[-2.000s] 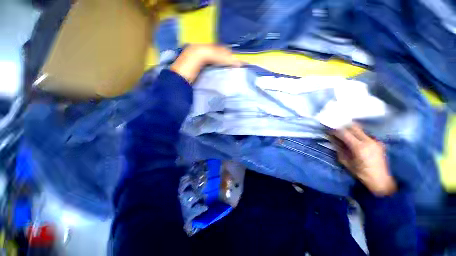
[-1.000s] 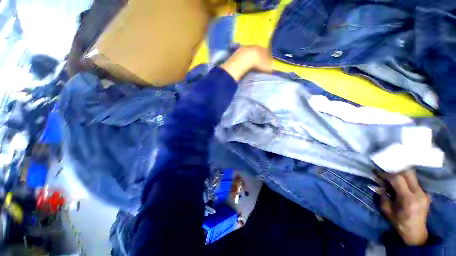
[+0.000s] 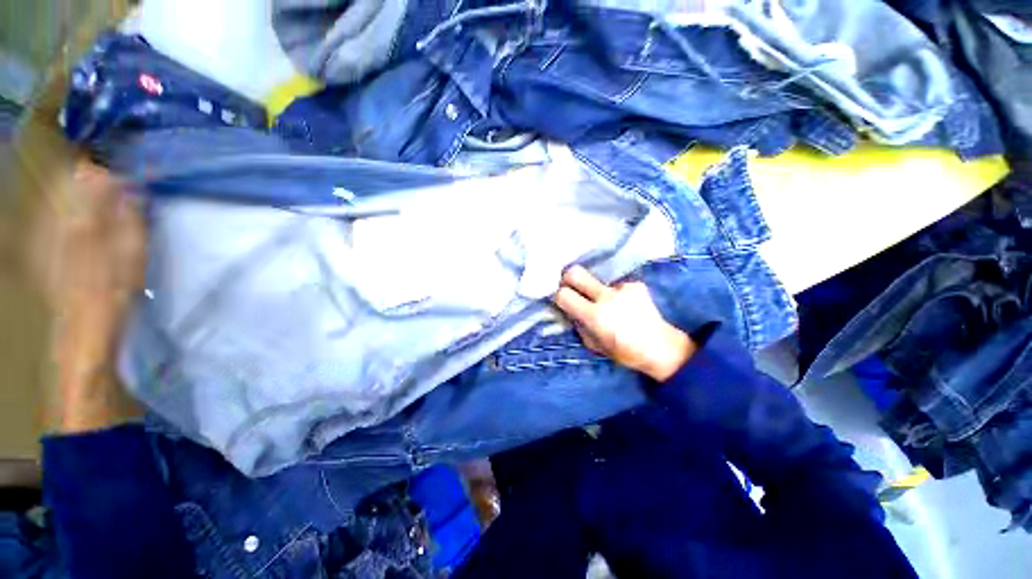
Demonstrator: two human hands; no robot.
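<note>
A denim jacket (image 3: 487, 407) lies across in front of me, its pale grey-blue inside (image 3: 260, 328) facing up at the left. White pocket bags (image 3: 441, 255) show in its middle. My right hand (image 3: 622, 325) grips the jacket near a white pocket bag; whether a tool is in the palm cannot be seen. My left hand (image 3: 96, 271) is blurred at the far left beside the jacket's left edge; its fingertips are unclear. The collar (image 3: 753, 249) lies at the jacket's right end.
More denim garments (image 3: 634, 79) are heaped along the back. A yellow surface (image 3: 860, 204) shows behind the collar. Another denim pile (image 3: 951, 351) is at the right. A blue bin (image 3: 445, 515) is below the jacket. Pale floor (image 3: 866, 435) shows at lower right.
The view has swung to the right. My left hand is now at the jacket's left end, farther from my right hand. The jacket is spread wider and its collar shows.
</note>
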